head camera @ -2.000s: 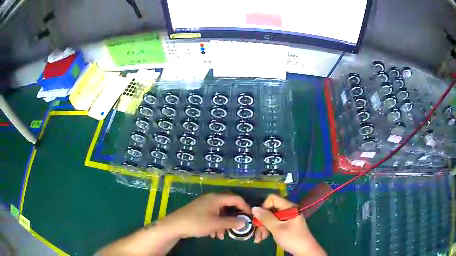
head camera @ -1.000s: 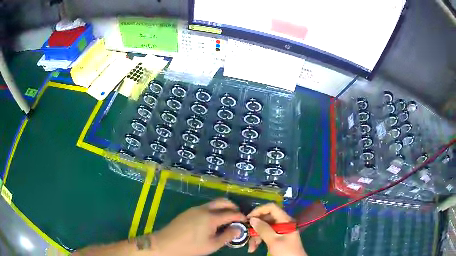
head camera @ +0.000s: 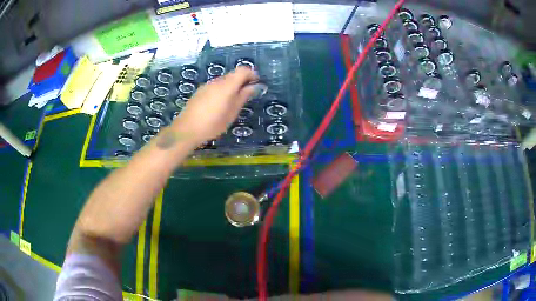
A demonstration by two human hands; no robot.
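My left hand (head camera: pixel 226 94) reaches over the clear parts tray (head camera: pixel 235 167). A pale, blurred round part (head camera: pixel 258 89) is at its fingertips, between two tray columns, and looks held. Rows of black discs with silver rings sit in the tray; my hand and forearm hide some. A single gold-rimmed round piece (head camera: pixel 242 209) lies on the green mat, with a blue wire at its right. My right hand is not in view; a skin-toned strip shows at the bottom edge. The red wire (head camera: pixel 329 117) runs down past the bottom edge, and its clip is out of sight.
A second parts tray (head camera: pixel 464 120) stands at the right by red tape. A ribbed clear tray (head camera: pixel 464 217) lies lower right. A brownish-red block (head camera: pixel 335 174) lies between. Yellow cards (head camera: pixel 82 82) and a blue and red box (head camera: pixel 52 73) are back left. Papers stand behind the parts tray.
My left hand has moved from the front of the mat up over the tray. My right hand and the red clip have left view. The gold-rimmed piece is uncovered. The view has tilted down.
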